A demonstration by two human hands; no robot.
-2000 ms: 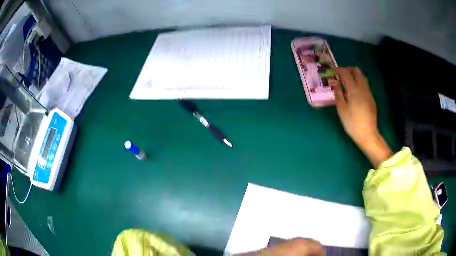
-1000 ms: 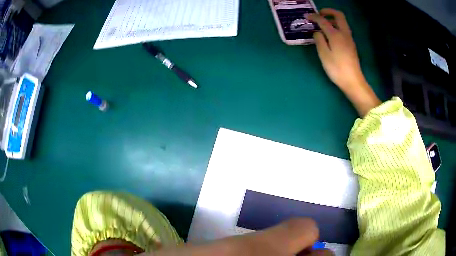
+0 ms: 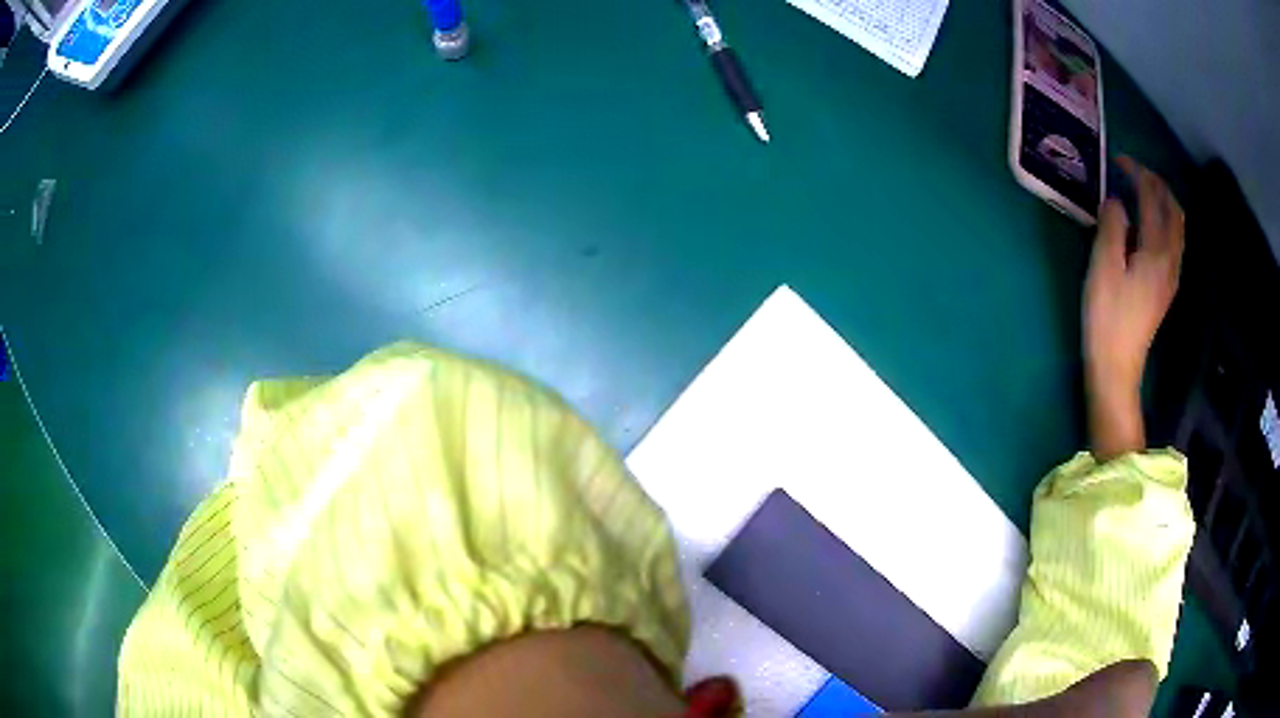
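A smartphone (image 3: 1060,119) with a pale pink case and a lit screen lies at the upper right. My right hand (image 3: 1140,267) rests beside its lower right edge, fingers slightly apart, holding nothing visible. My left sleeve and wrist cross the lower middle. Part of my left hand (image 3: 1088,694) shows at the bottom edge against my right sleeve, mostly cut off; its fingers cannot be made out. A dark flat strip (image 3: 849,603) lies on a white sheet (image 3: 828,407). A bright blue piece (image 3: 840,699) lies at the strip's lower edge.
A black pen (image 3: 730,77) and a printed record sheet (image 3: 891,28) are at the top. A blue-capped bottle (image 3: 448,28) and a digital balance (image 3: 105,35) are at the upper left. Black trays (image 3: 1221,477) line the right edge. A red band (image 3: 712,697) is by my left wrist.
The camera view has turned and shifted. My right hand has moved off the phone screen to beside its edge. My left hand has moved from over the dark strip to by my right sleeve.
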